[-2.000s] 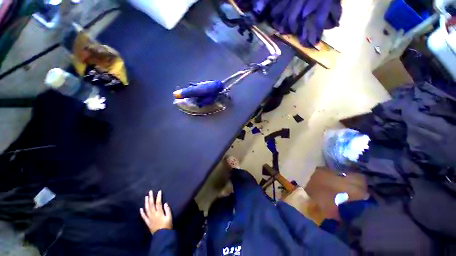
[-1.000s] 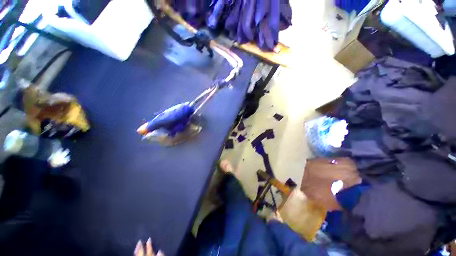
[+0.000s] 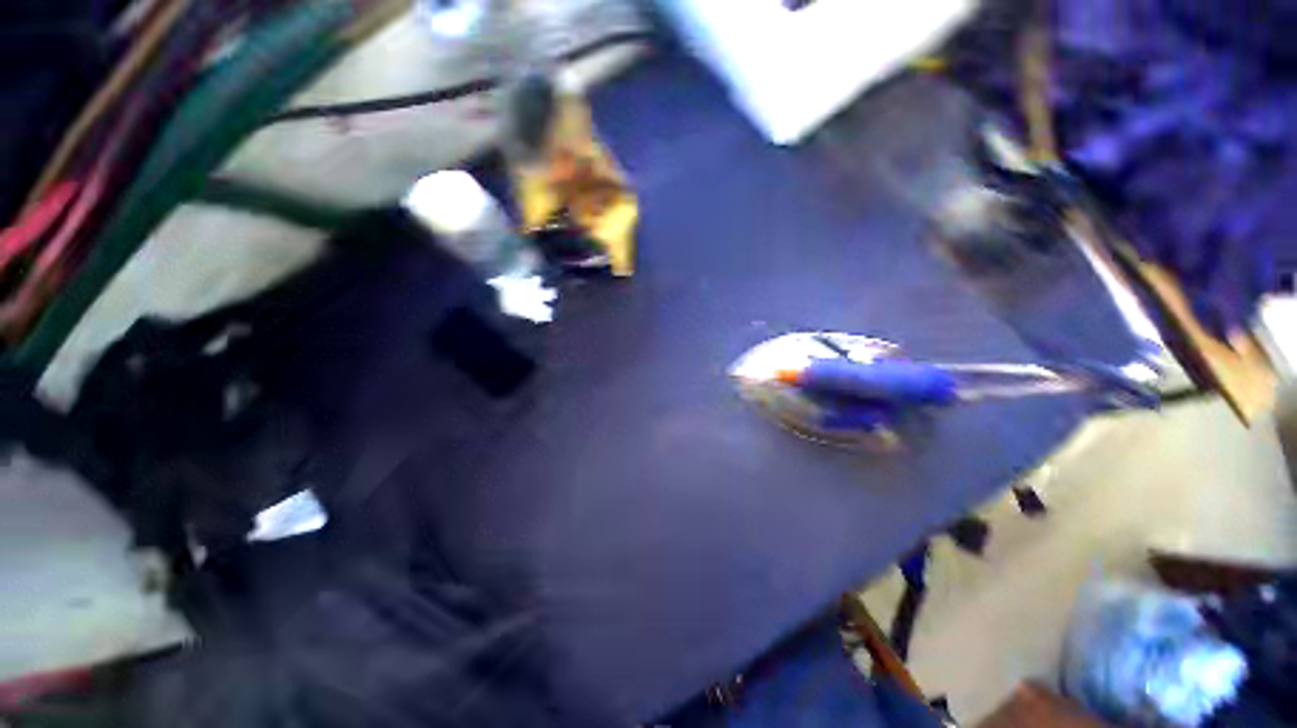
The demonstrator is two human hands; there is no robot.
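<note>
A steam iron with a silver pointed soleplate, blue wrapped handle and orange tip rests on the dark navy table cover, its tip to the left. Its hose runs right. Dark garment pieces are heaped at the left of the table. An open gold-brown snack pouch stands at the upper middle. A clear bottle with a whitish cap lies beside a crumpled white lump. A flat black phone lies below them. Neither of my hands is in view. The picture is blurred.
A small white piece lies on the dark cloth. A white box is at the back. Purple strips hang at the upper right. Dark scraps and a clear bluish plastic bundle are on the floor at lower right. A green rail is upper left.
The view has swung left, so the table things appear further right and more garment cloth shows. The hand seen at the bottom edge before is out of the picture.
</note>
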